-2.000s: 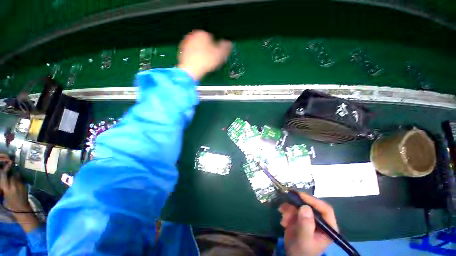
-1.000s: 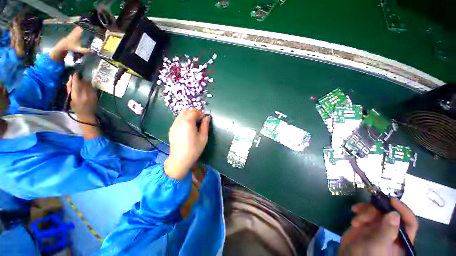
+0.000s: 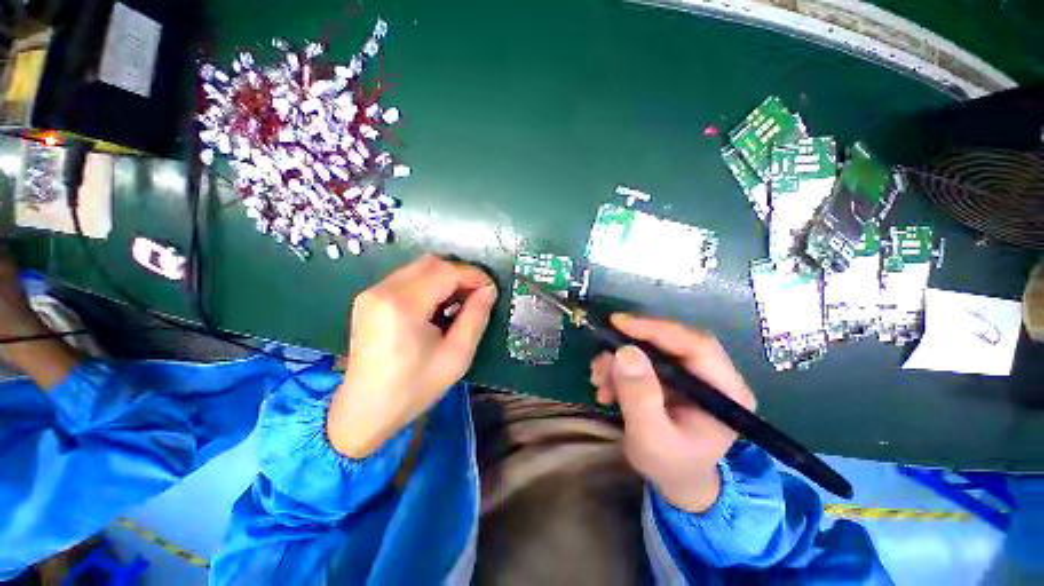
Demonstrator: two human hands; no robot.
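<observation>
My right hand (image 3: 670, 401) holds the black soldering iron (image 3: 733, 418) like a pen. Its metal tip is over the upper part of a small circuit board (image 3: 536, 326) lying on the bench in front of me. My left hand (image 3: 412, 332) is just left of that board, thumb and forefinger pinched together. A small dark and white thing shows within its curled fingers, probably a connector lead, but it is too small to tell surely. A second circuit board (image 3: 653, 246) lies to the upper right. A tangled heap of white connector leads (image 3: 303, 143) lies at the upper left.
Overlapping circuit boards (image 3: 790, 309) and a white paper sheet (image 3: 967, 332) lie at right, near the fan's ringed grille (image 3: 990, 195). The black soldering station (image 3: 143, 57), its cable and a white-and-red object (image 3: 158, 258) are at left. Another person's hand (image 3: 29, 332) shows at the left edge.
My left hand has gone from beyond the rail to the connector heap, then to beside the near board. The iron has moved from the right pile to that board. The view has shifted.
</observation>
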